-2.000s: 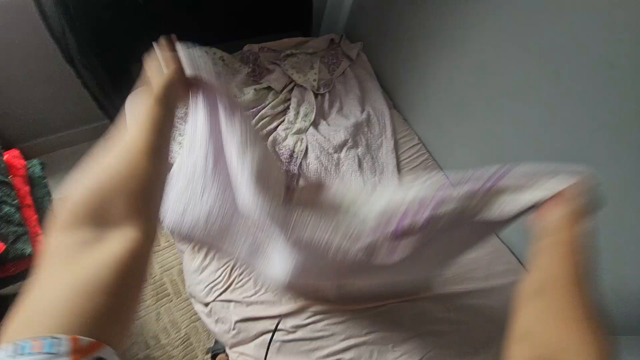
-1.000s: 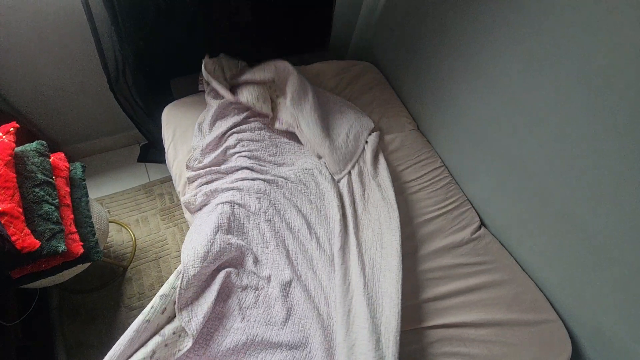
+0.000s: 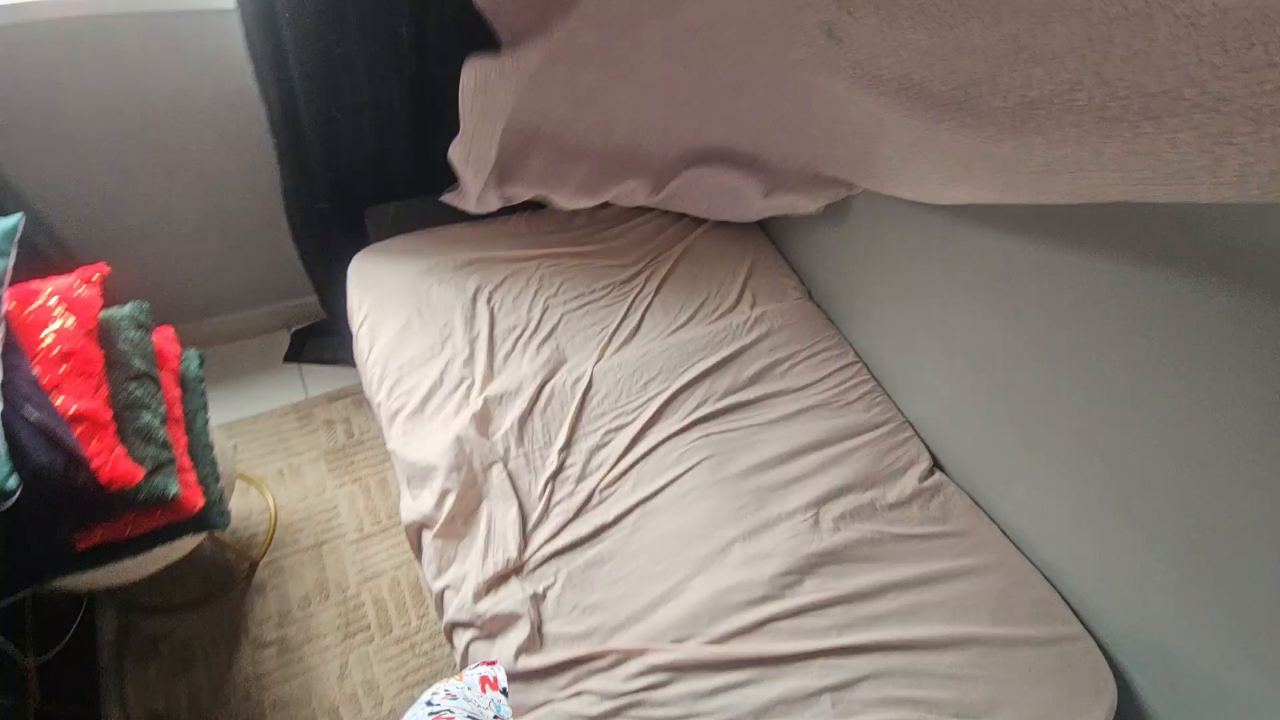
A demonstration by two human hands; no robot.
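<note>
A pale pink textured blanket [image 3: 800, 110] hangs spread in the air across the top right of the view, its lower edge wavy. Below it lies a mattress [image 3: 700, 480] in a wrinkled beige-pink fitted sheet. Neither of my hands is in view, so what they hold cannot be seen. A bit of white printed cloth [image 3: 465, 695], with red and black marks, shows at the bottom edge beside the mattress.
Red and dark green plush cushions [image 3: 140, 400] are stacked on a round seat with a gold metal leg [image 3: 270, 520] at the left. A beige patterned rug [image 3: 340, 560] lies beside the mattress. A black curtain [image 3: 340, 150] hangs behind; a grey wall [image 3: 1080, 400] runs along the right.
The blanket lay over the mattress one second ago; now it is lifted up off it, and the fitted sheet shows. Both hands, visible two seconds ago, are out of view.
</note>
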